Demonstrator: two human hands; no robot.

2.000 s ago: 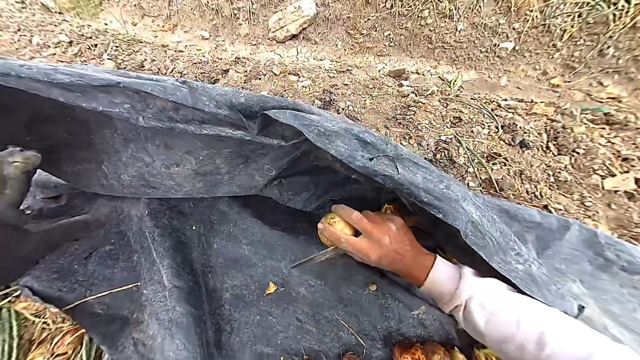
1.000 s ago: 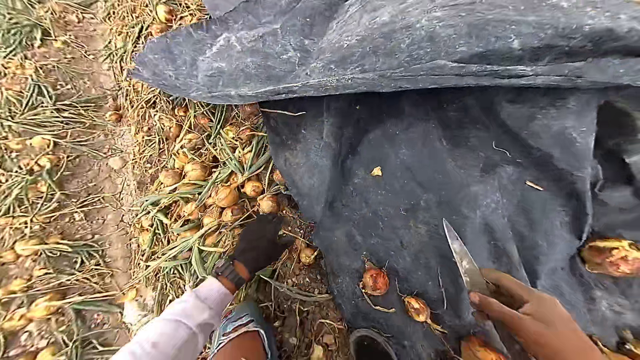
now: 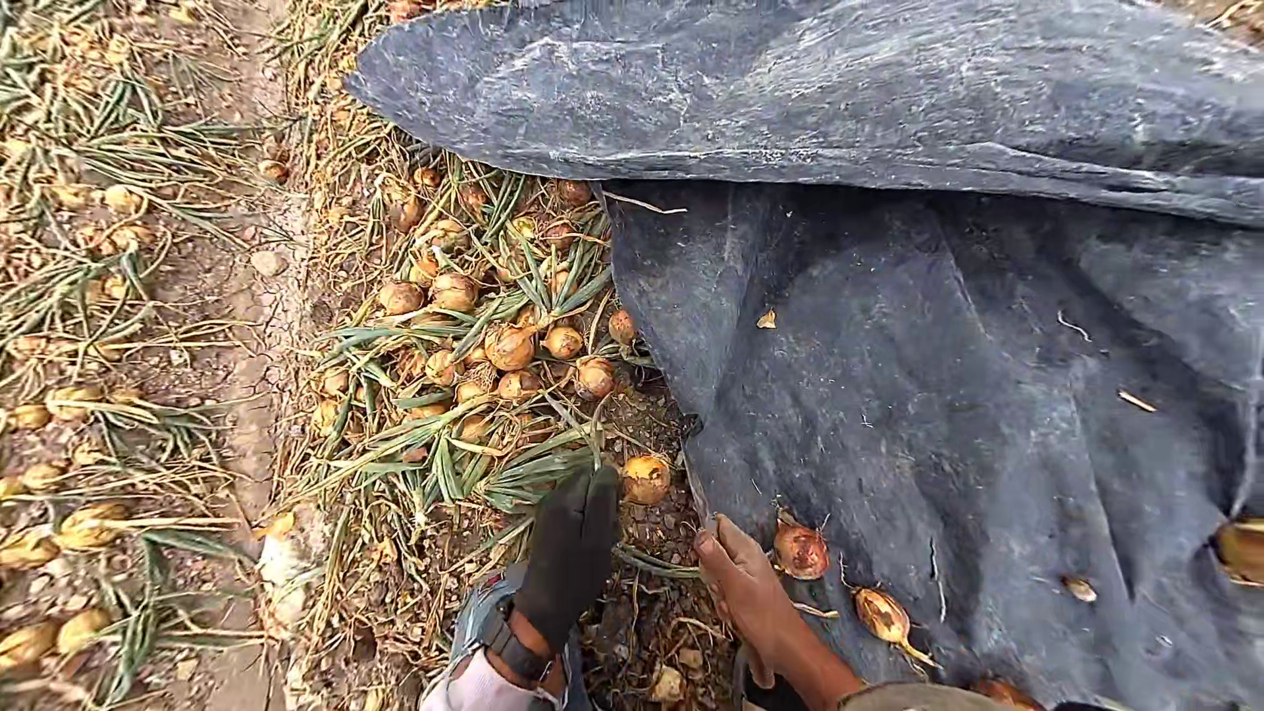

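My left hand (image 3: 573, 543), in a black glove, is beside green onion leaves (image 3: 533, 479) and a yellow onion (image 3: 647, 480); its fingers are close together, and whether they grip the leaves is unclear. My bare right hand (image 3: 741, 588) is at the near left edge of a dark plastic sheet (image 3: 869, 395), thumb and fingertips close together. Its palm is hidden, and no knife can be made out. Just right of it, a reddish onion (image 3: 801, 549) and a smaller onion with a dry stalk (image 3: 884, 617) lie on the sheet.
A pile of onions with leaves (image 3: 509, 348) lies left of the sheet. The sheet's far side is a raised fold (image 3: 790, 89). Beyond a strip of bare soil (image 3: 252, 395), more onions (image 3: 89, 523) lie at far left. My knees are below.
The view has swung far since the oldest frame, where a hand held an onion over the sheet. Since one second ago, my right hand has moved left to the sheet's edge; the knife seen then is not discernible.
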